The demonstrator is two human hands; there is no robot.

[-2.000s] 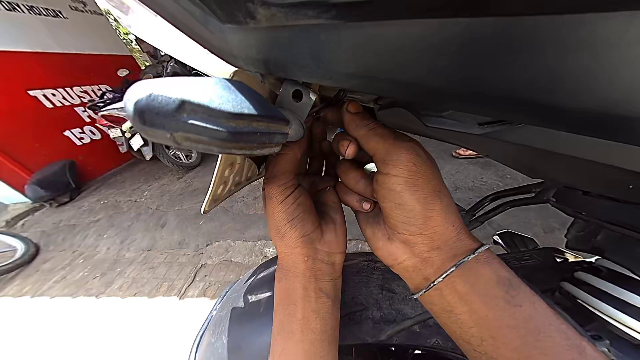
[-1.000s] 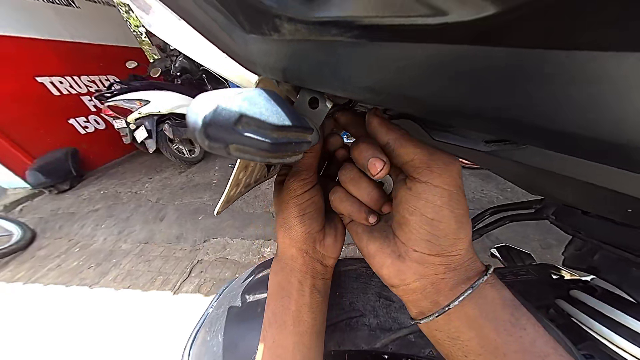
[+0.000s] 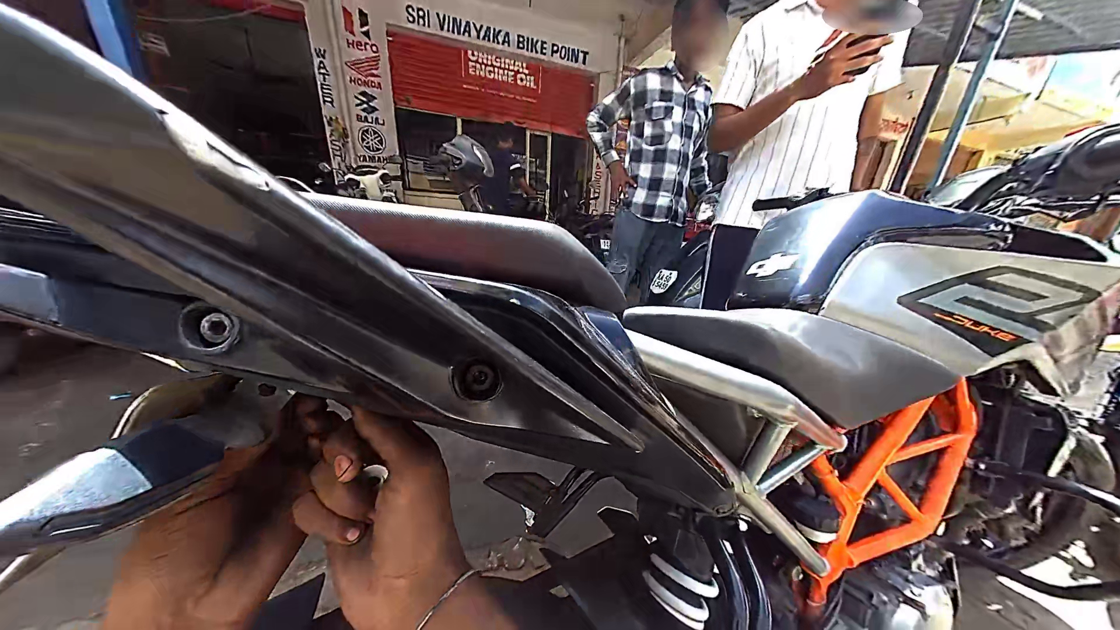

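Observation:
Both hands work close together beneath the black tail panel of a motorcycle, at the lower left. My left hand reaches up behind a turn signal, its fingertips hidden in shadow under the panel. Beside it, my right hand has its fingers curled and its thumb up against the panel's lower edge. Whatever lies between the fingertips is too dark and covered to make out. Two bolts show in the panel, one at the left and one farther right.
The seat, silver grab of the subframe, orange trellis frame and white shock spring extend rightward. One person in a checked shirt and another in a striped shirt stand beyond the motorcycle, before a shopfront.
The view has swung up and to the right, bringing the motorcycle's side and two people into sight. Both hands remain together under the tail panel beside the turn signal.

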